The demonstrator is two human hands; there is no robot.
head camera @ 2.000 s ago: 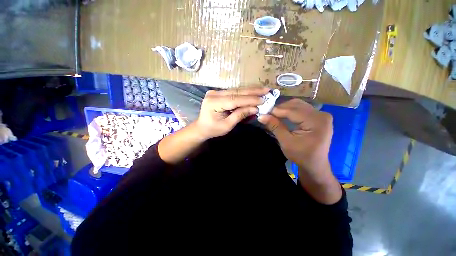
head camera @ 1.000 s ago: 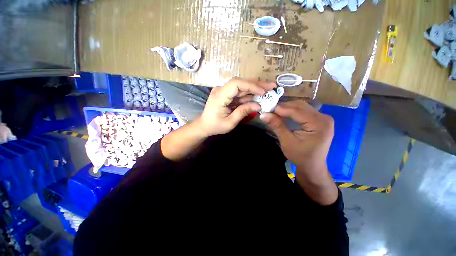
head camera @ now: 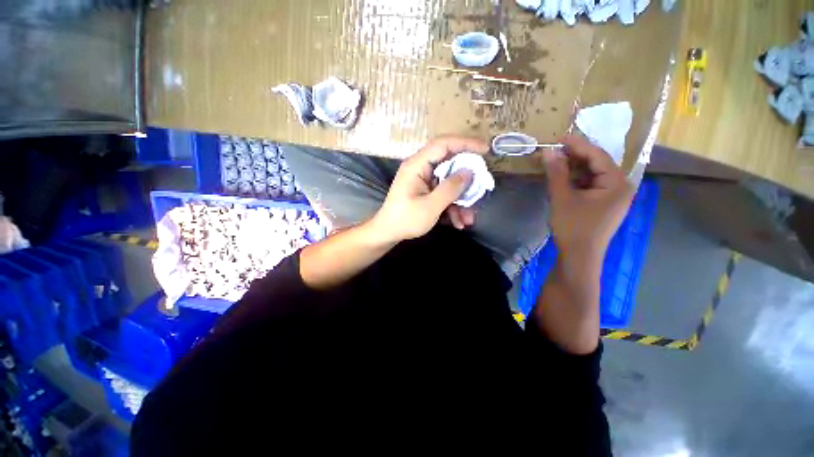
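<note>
My left hand (head camera: 428, 189) holds a white-grey shell (head camera: 465, 178) over my lap, its thumb pressed on the piece. My right hand (head camera: 585, 192) is at the bench edge, with thumb and forefinger on the outer end of a thin pale applicator stick (head camera: 546, 145). The stick's other end lies in a small white oval dish (head camera: 505, 137). A second white dish (head camera: 475, 49) with bluish contents stands further back. Spare sticks (head camera: 504, 79) lie between the dishes.
Two white-grey pieces (head camera: 336, 102) lie at bench left. A white cloth or paper (head camera: 606, 127) is beyond my right hand. A yellow item (head camera: 693, 82) and grey-white parts (head camera: 793, 85) are at right. White-grey parts (head camera: 585, 7) line the back. A blue crate (head camera: 236, 250) of small parts stands left.
My right hand has left the shell and moved right and forward to the stick. My left hand keeps the shell, which is now turned to show a rounder side.
</note>
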